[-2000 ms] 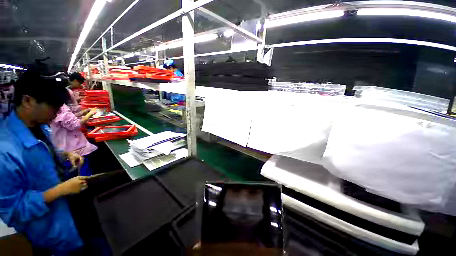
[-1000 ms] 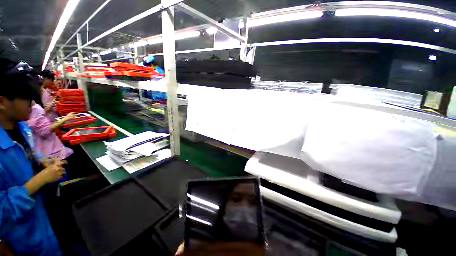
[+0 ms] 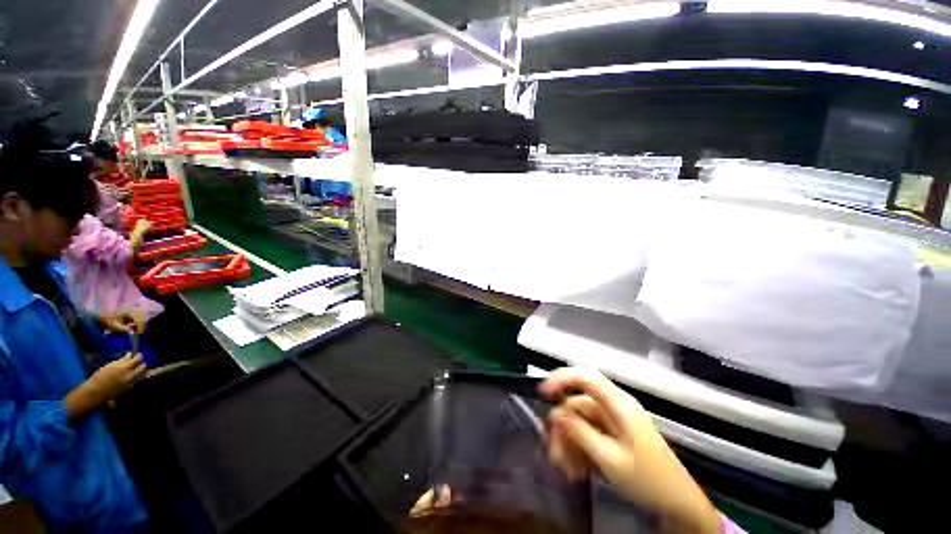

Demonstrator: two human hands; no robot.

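Observation:
A dark glossy tablet (image 3: 490,459) is upright at the bottom centre, with a faint reflection and bright streaks along its left and top edges. Fingertips of my left hand (image 3: 432,501) show at its lower left edge, holding it; the rest of that hand is hidden or cut off. My right hand (image 3: 605,438) is at the tablet's upper right corner with fingers curled and thumb close to them. A thin bright streak lies by these fingers; whether they pinch a clear film or the tablet's edge is unclear.
Black trays (image 3: 266,428) lie left of and behind the tablet. Loose papers (image 3: 297,297) lie on the green bench by the white post (image 3: 358,177). White trays (image 3: 678,402) are stacked right, under hanging white sheets (image 3: 772,292). A person in blue (image 3: 52,386) stands close at left.
My right hand has come into view at the tablet's upper right corner. The sharp face reflection on the screen has gone. Over the last two seconds the view has turned somewhat right.

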